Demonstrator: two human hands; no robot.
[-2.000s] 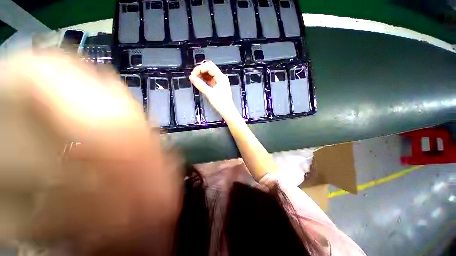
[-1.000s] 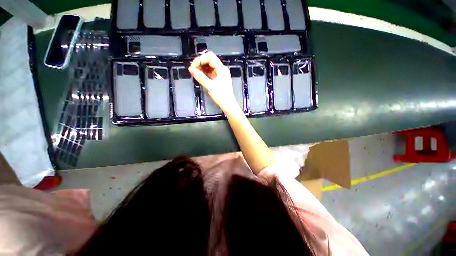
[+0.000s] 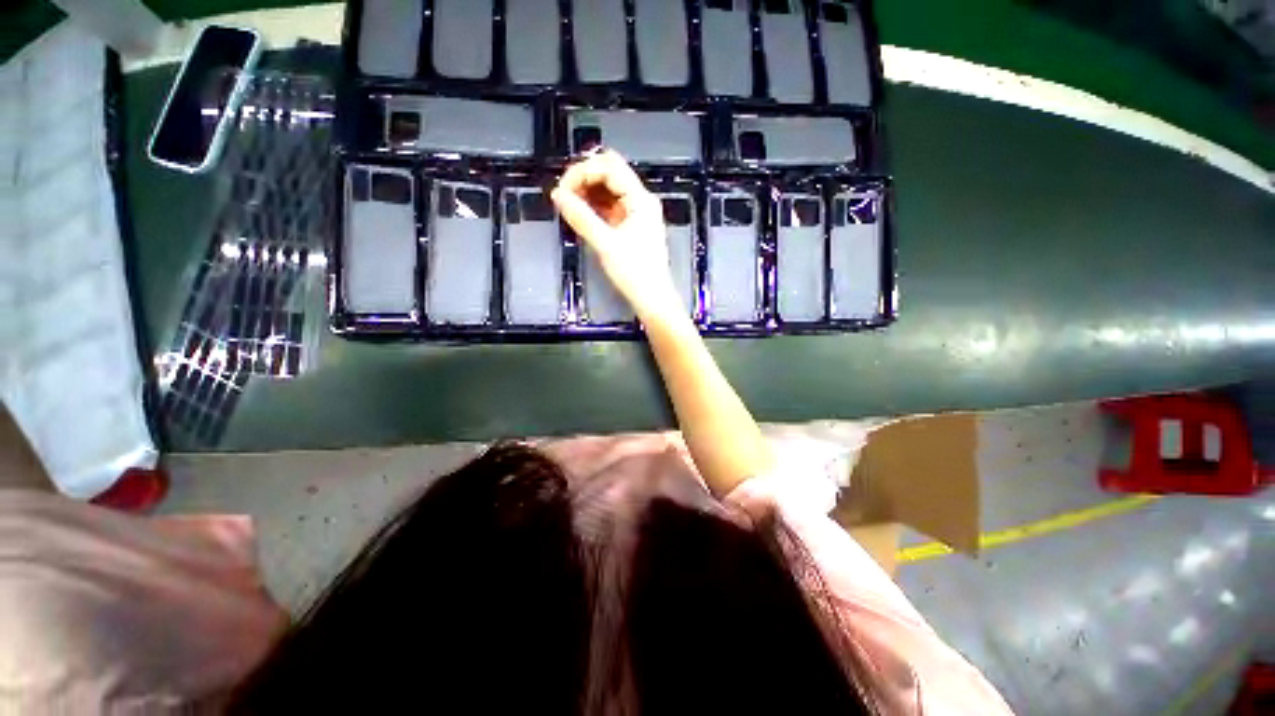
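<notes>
My right hand (image 3: pixel 611 217) is over the lower row of the glossy black blister tray (image 3: pixel 615 333), thumb and fingertips curled together. I cannot tell whether a small piece is pinched between them. The hand covers the upper part of one grey translucent phone case (image 3: pixel 604 297). Its fingertips are close to the camera cut-out of the middle sideways case (image 3: pixel 650 137). Other cases lie in the tray pockets, with dark camera areas at their ends. My left hand is not in view; a pink sleeve (image 3: pixel 133 588) shows at the lower left.
Clear shiny sheets with a dark grid (image 3: pixel 259 266) lie left of the tray. A smartphone (image 3: pixel 204 98) lies beside them. A whitish covered stack (image 3: pixel 63 266) is at the far left. Below the bench edge are an open cardboard box (image 3: pixel 930 476) and a red stool (image 3: pixel 1186 445).
The large blurred hand or arm at the left two seconds ago is gone, uncovering the sheets and smartphone. The view has shifted slightly; my right hand stays over about the same pocket.
</notes>
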